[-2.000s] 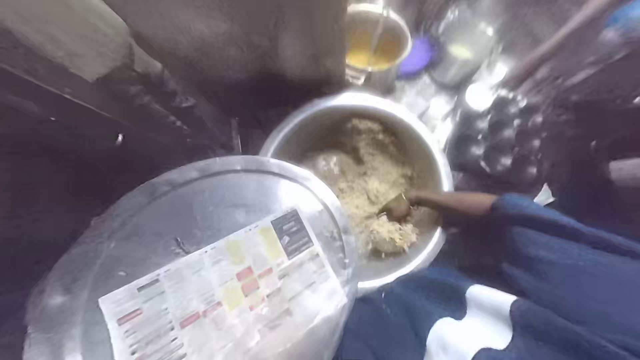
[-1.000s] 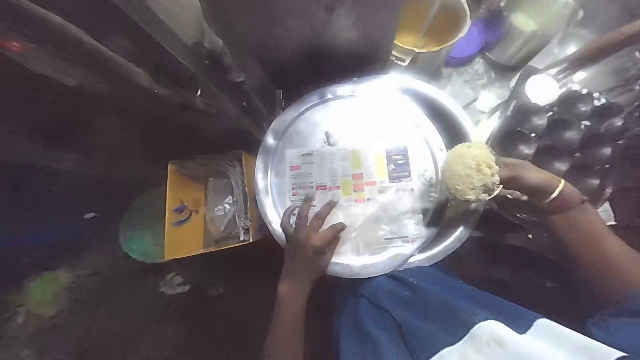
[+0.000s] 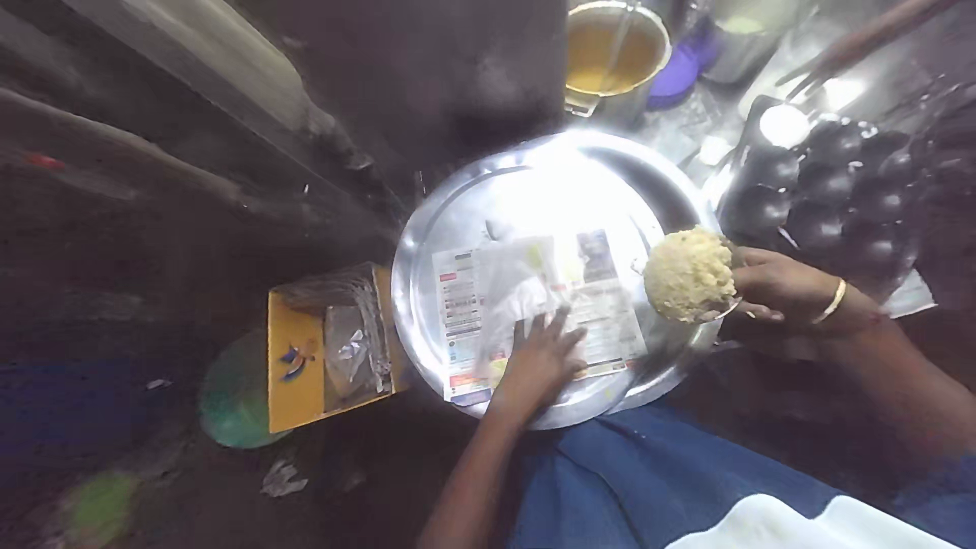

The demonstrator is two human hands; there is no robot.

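A round metal lid or tray point(image 3: 427, 229) lies over most of a large metal pot point(image 3: 690, 183), whose rim shows at the right. Printed paper point(image 3: 610, 328) rests on the lid, with a clear plastic sheet point(image 3: 507, 290) over part of it. My left hand point(image 3: 541, 358) is palm down on the plastic and paper, fingers spread; whether it pinches the plastic cannot be told. Above the pot's right rim, my right hand point(image 3: 770, 286) holds a cup or scoop heaped with a pale yellow, crumbly food point(image 3: 690, 274). The vessel itself is mostly hidden.
A yellow box point(image 3: 293, 362) with plastic bags stands left of the lid, beside a green round object point(image 3: 232, 396). Behind are a bucket of yellowish liquid point(image 3: 614, 57) and a purple lid point(image 3: 675, 76). A dark moulded tray point(image 3: 831, 191) is at right; another person's hand point(image 3: 812, 72) reaches near it.
My right hand has come up out of the pot with the heaped food. The lid now covers most of the pot. A plastic sheet has shifted over the paper under my left hand.
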